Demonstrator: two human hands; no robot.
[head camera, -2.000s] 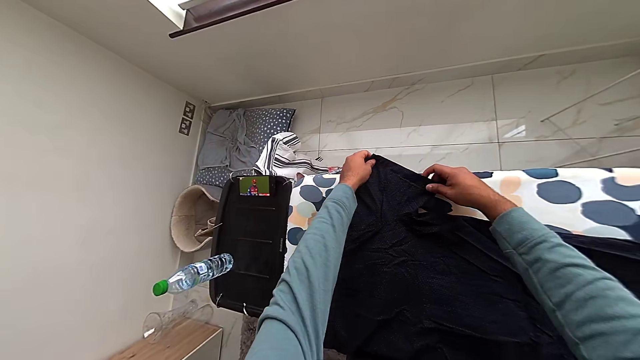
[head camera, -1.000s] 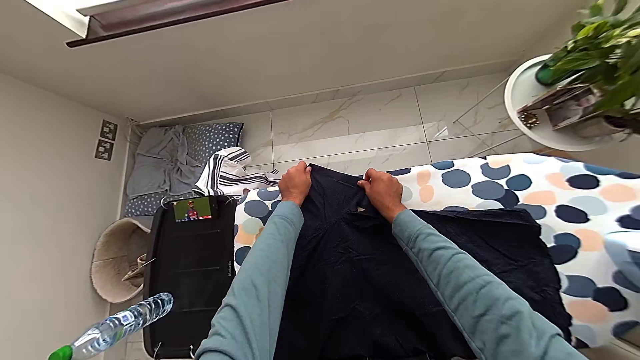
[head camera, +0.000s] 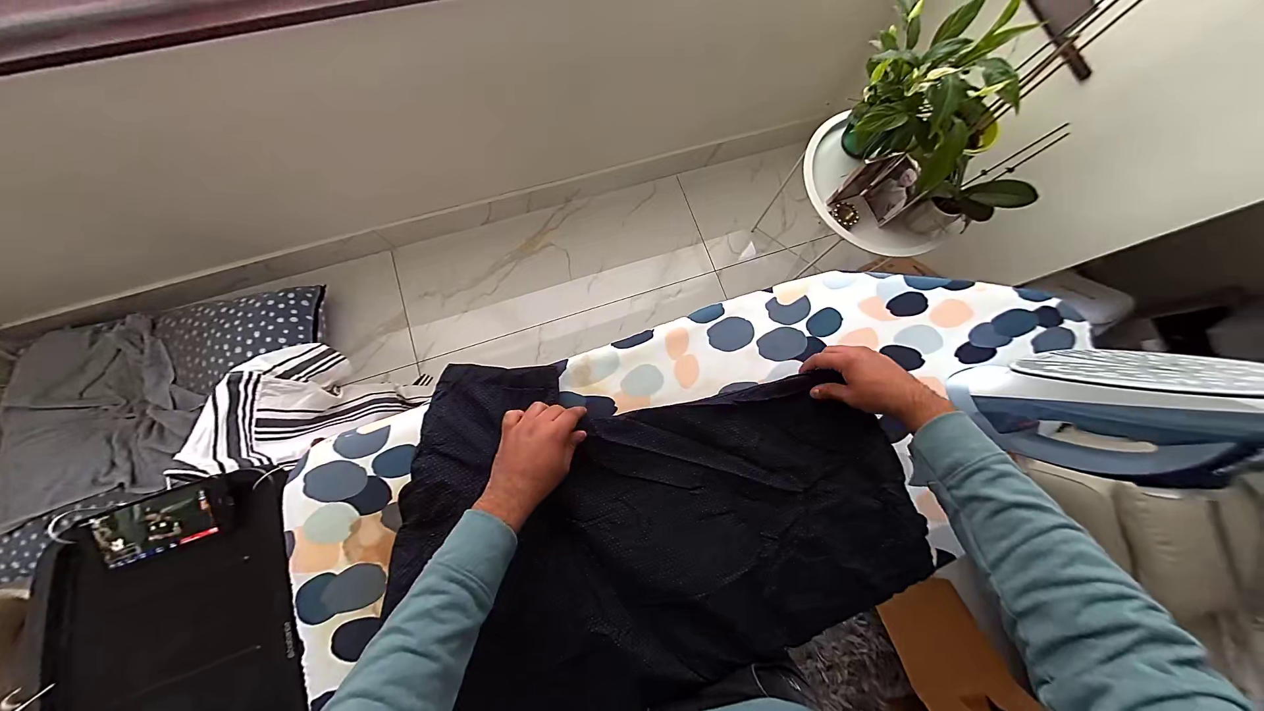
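Observation:
A dark navy, finely dotted garment (head camera: 711, 513) lies spread over an ironing board with a spotted cover (head camera: 671, 355), its lower part hanging over the near edge. My left hand (head camera: 533, 454) rests on the garment near its upper left part, fingers bent against the cloth; whether it pinches any is unclear. With thumb and fingers, my right hand (head camera: 869, 383) holds the garment's far edge at the right. A steam iron (head camera: 1116, 415), blue and white with its soleplate facing up, is at the right, beyond my right forearm.
On the left stands a black tray-like surface (head camera: 168, 622) with a phone (head camera: 156, 525) on it. Behind it lie a striped cloth (head camera: 286, 415), a grey cloth (head camera: 89, 415) and a dotted cushion (head camera: 242, 331). A round white table (head camera: 825, 173) holds potted plants (head camera: 928, 109).
My right hand has moved right along the garment's far edge, away from my left hand. The garment is spread wider. The view has swung right, and the iron now shows fully.

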